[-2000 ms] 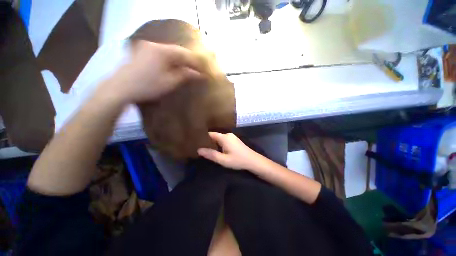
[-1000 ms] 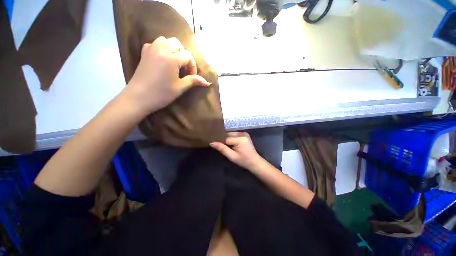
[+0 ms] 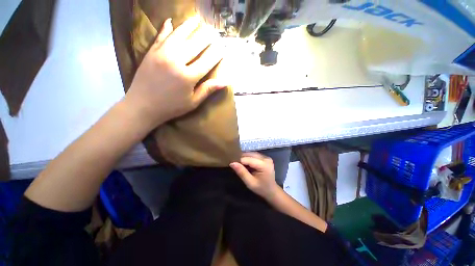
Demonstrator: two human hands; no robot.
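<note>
A brown fabric panel [image 3: 200,135] lies on the white machine table and hangs over its front edge towards my lap. My left hand [image 3: 174,72] lies on top of the panel with fingers spread, close to the brightly lit needle area. My right hand [image 3: 256,172] pinches the panel's lower right corner just below the table edge. The white sewing machine head [image 3: 333,21] with blue JACK lettering is above and right of my left hand. The presser foot and needle are lost in the lamp glare.
A brown cut piece [image 3: 26,52] lies at the table's left. Black scissor handles [image 3: 322,28] are behind the machine. Snips [image 3: 397,93] and a small parts tray [image 3: 433,93] lie at the right. A blue crate [image 3: 398,169] stands below right; brown cloth [image 3: 319,174] hangs beside it.
The panel and my left hand have moved up towards the needle. More of the machine head shows as the view has shifted. My right hand still holds the lower corner.
</note>
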